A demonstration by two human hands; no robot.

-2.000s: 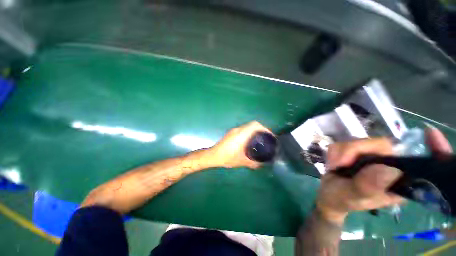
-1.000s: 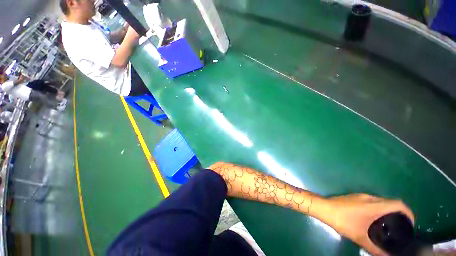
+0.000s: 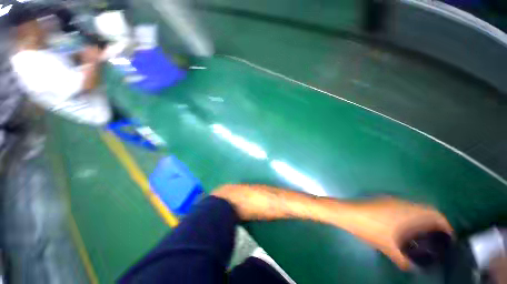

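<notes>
My left hand [image 3: 397, 222] is wrapped around a black cylindrical housing [image 3: 428, 247] at the lower right, over the green bench [image 3: 244, 111]. The housing's round dark end faces up; its inside is blurred. A blurred skin-coloured patch shows at the far right bottom edge beside a white object [image 3: 488, 247]; I cannot tell what my right hand holds or how its fingers stand.
A person in a white top [image 3: 53, 77] sits at the far left end of the bench, beside a blue box [image 3: 155, 71]. A blue stool [image 3: 177, 184] stands at the bench's near side. A dark conveyor [image 3: 445, 94] runs behind the bench.
The view has swung left from the screw feeder to the seated person. My left hand still holds the housing. My right hand and the dark tool have moved largely out of view at the right.
</notes>
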